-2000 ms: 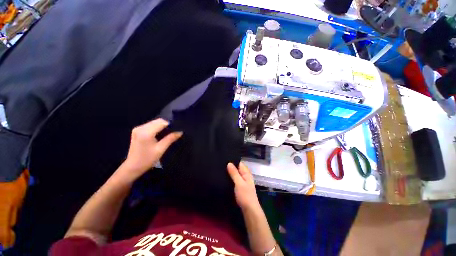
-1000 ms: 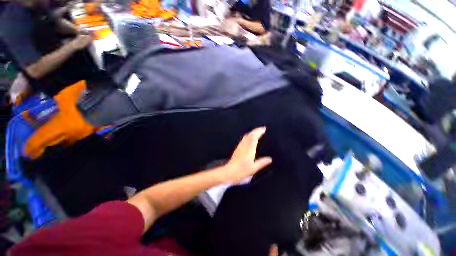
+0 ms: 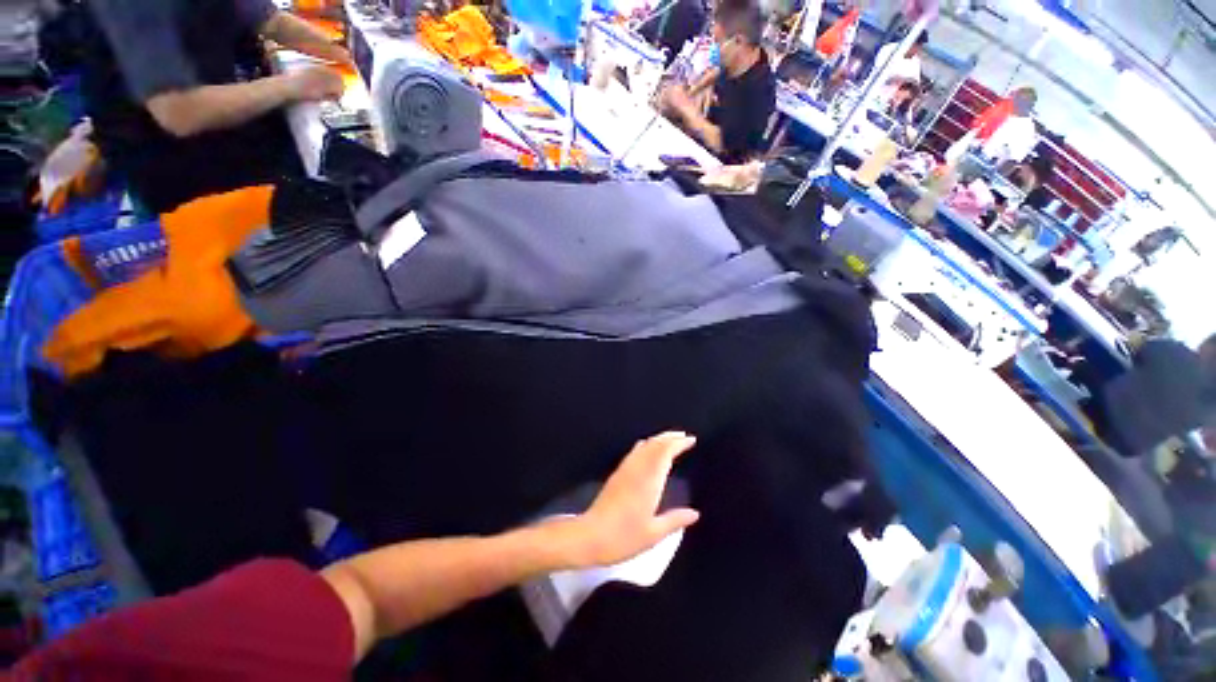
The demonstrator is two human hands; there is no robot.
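My left hand is over the black panels, with its thumb and fingers apart. Whether the fingertips touch the cloth I cannot tell. The black panels form a large heap across the middle, running down to the machine. A white surface shows under my wrist. Dark grey panels lie folded behind the black ones, with a small white ticket on them. The overlock machine is cut off at the bottom right edge, and its needle area is hidden. My right hand is out of the picture.
Orange fabric hangs over a blue plastic crate at the left. A person's arm is at the upper left, and another person sits at the back. A long white table and another sewing machine stand at the right.
The view has turned left and up, moving the machine towards the bottom right. Both hands were at the black panel near the machine; my left hand is now over the heap and my right hand has left view.
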